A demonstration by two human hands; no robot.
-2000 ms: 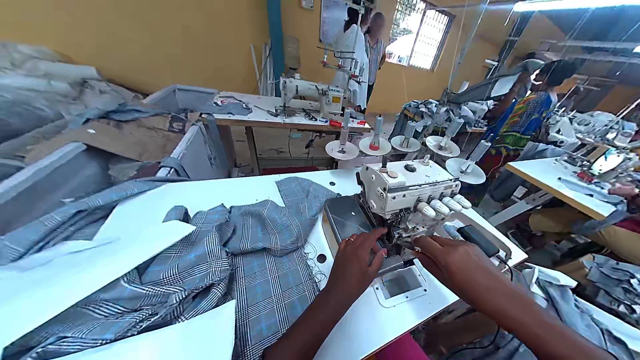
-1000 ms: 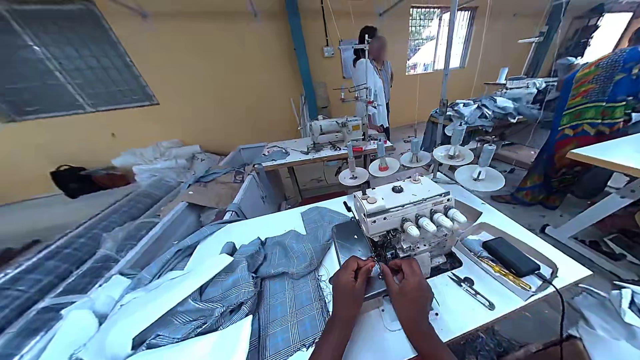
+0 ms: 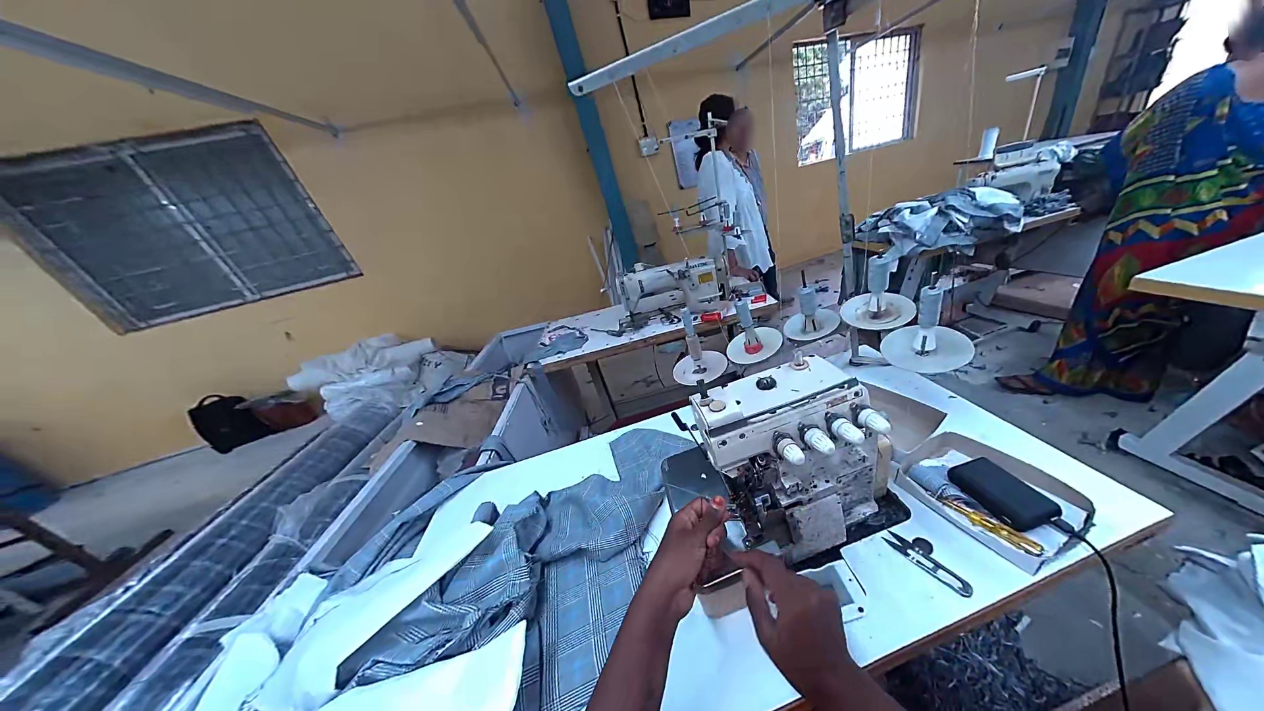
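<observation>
An overlock sewing machine [image 3: 790, 425] stands on a white table, several white tension knobs on its front. My left hand [image 3: 691, 548] is at the machine's lower left front, fingers curled together; whether it pinches anything is too small to tell. Close beside it, my right hand [image 3: 790, 602] has its thumb and forefinger near the left fingertips, and what lies between them is hidden. Grey-blue plaid fabric [image 3: 592, 523] lies left of the machine. Thread snips [image 3: 928, 563] rest on the table to the right.
A shallow box [image 3: 1027, 565] at the right holds a black device [image 3: 1002, 494] with a cable. Thread cones on round holders [image 3: 926, 350] stand behind the machine. Another sewing machine [image 3: 671, 286] sits farther back. One person [image 3: 736, 197] stands behind it; another person [image 3: 1175, 217] is at the right.
The view has swung widely to the left. My hands were apart at the machine's front two seconds ago; they came together and are now slightly lower, near its front left.
</observation>
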